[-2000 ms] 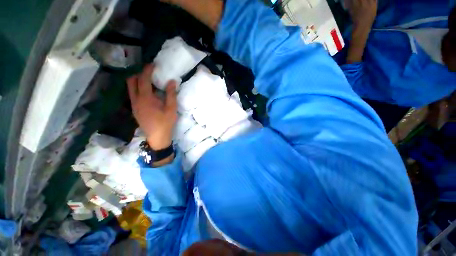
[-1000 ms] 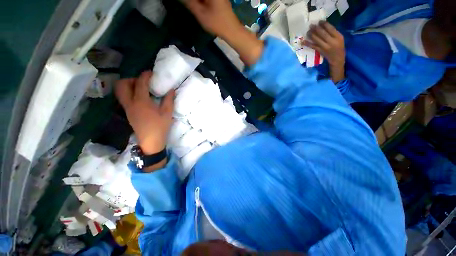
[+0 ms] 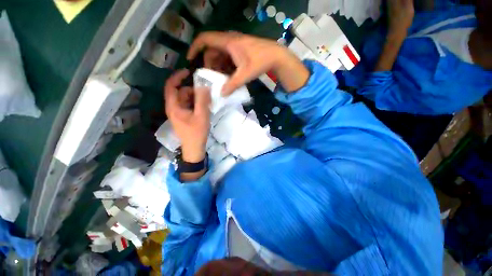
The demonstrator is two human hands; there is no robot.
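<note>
A small white piece (image 3: pixel 216 90) with a faint grey printed patch is between my two hands, above the rows of white bundles. My left hand (image 3: pixel 189 116), with a dark wristwatch, has its thumb against the piece's left side. My right hand (image 3: pixel 251 56) has its thumb on the right side and its fingers curled over the top. Whether the piece is a carton or a wrapped product cannot be told. White wrapped bundles (image 3: pixel 245 135) lie in rows below my hands, against my blue smock.
White cartons with red marks (image 3: pixel 116 223) are heaped at lower left beside a yellow bag (image 3: pixel 152 249). A curved metal rail (image 3: pixel 46 178) runs along the left, with small pale items beneath it. More cartons (image 3: pixel 323 40) and blue and white discs (image 3: pixel 280 18) lie near another worker's arm.
My right hand has come down and left to meet my left hand, which has moved right. The small printed piece is now between them. The neighbouring worker's hand has moved up from the cartons.
</note>
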